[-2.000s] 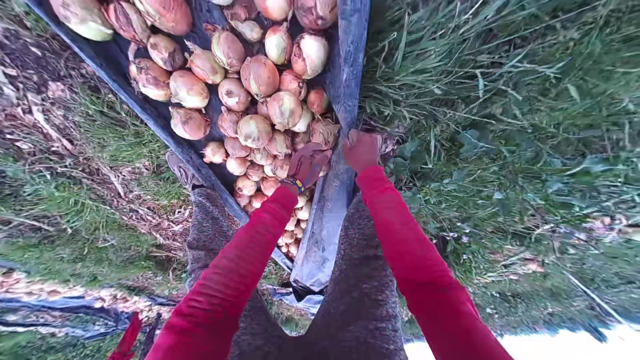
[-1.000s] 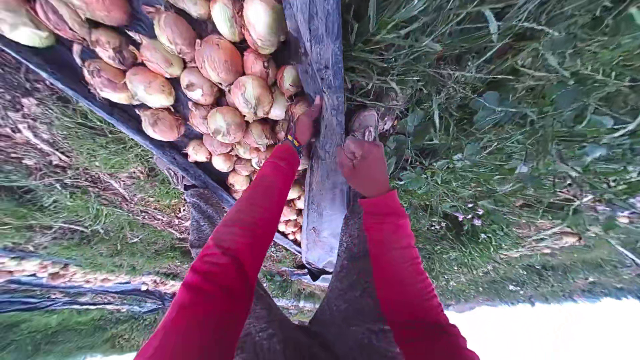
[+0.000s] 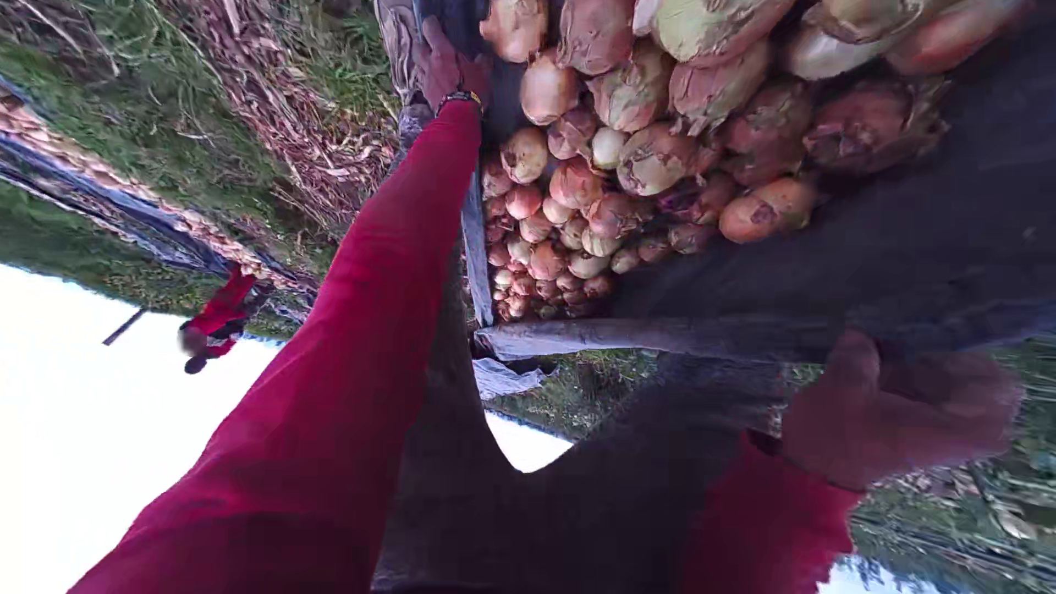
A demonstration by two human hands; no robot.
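Note:
A dark plastic sheet (image 3: 825, 264) with raised edges holds many onions (image 3: 631, 87), large ones near the top and smaller ones lower down. My left hand (image 3: 450, 70), with a band at the wrist, is at the sheet's left edge, beside a shoe (image 3: 400, 49); its grip on the edge is unclear. At the lower right, my right hand (image 3: 899, 412) is curled at the sheet's near edge, thumb up against it, the fingers blurred and partly in shade. No onion shows in either hand.
Grass and dry stalks (image 3: 272, 107) lie left of the sheet. Farther left runs another long row of onions (image 3: 107, 165) on dark sheeting, with a person in red (image 3: 223, 318) beside it. My trousered legs (image 3: 561, 511) straddle the sheet's narrow end.
My left hand has moved from over the onions to the sheet's left edge. My right hand is now farther out to the right along the other edge. The view has swung considerably.

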